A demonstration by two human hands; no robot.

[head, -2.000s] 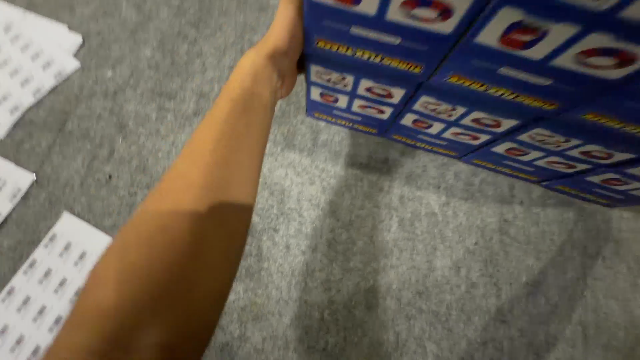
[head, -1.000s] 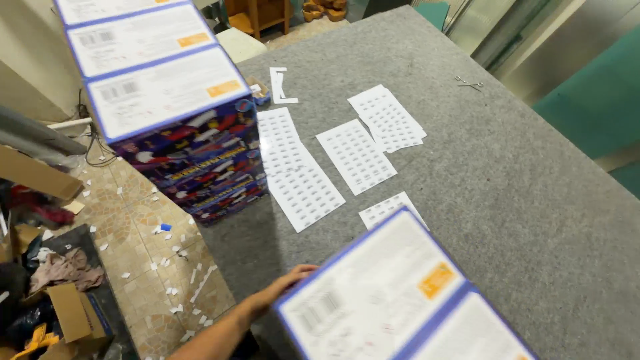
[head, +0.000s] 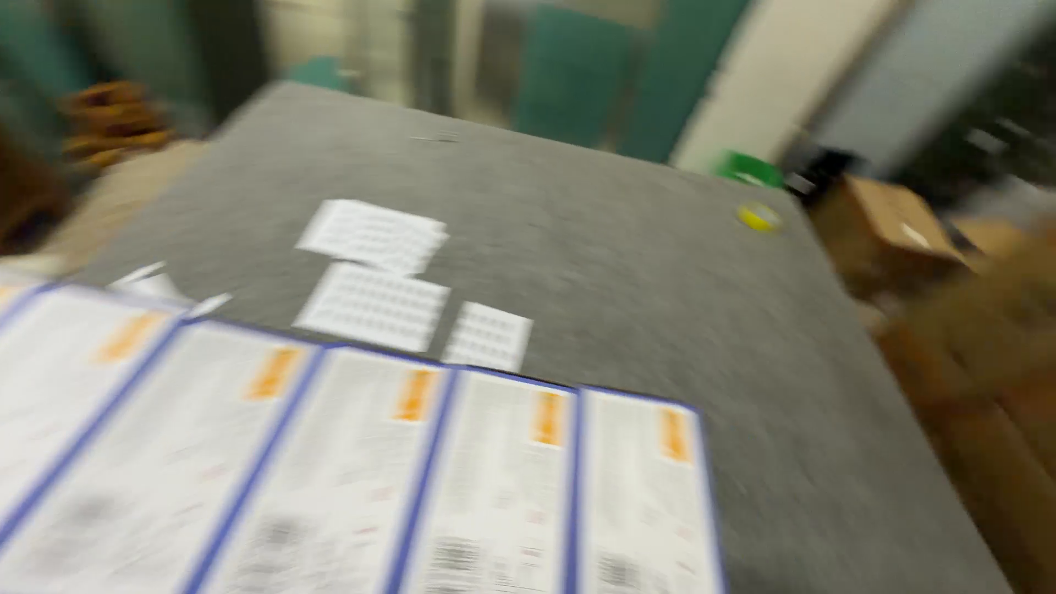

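A row of several blue-edged cardboard product boxes (head: 511,478) stands side by side along the near edge of the view, their white printed faces turned up, each with an orange patch. Behind the row, sheets of small printed stickers (head: 375,305) lie on the grey felt-like table top (head: 627,289), some overlapping. A smaller sticker sheet (head: 488,337) lies just right of them, close to the boxes. Neither my left hand nor my right hand shows in the head view. The picture is blurred.
A yellow tape roll (head: 759,217) lies near the table's far right corner, by a green object (head: 749,169). Brown cardboard boxes (head: 899,223) stand beyond the right edge. Scissors (head: 437,138) appear to lie near the far edge. White paper scraps (head: 157,287) are at the left.
The view has swung to the right. My left hand, at a box one second ago, is out of sight. The boxes now form a long row across the near side.
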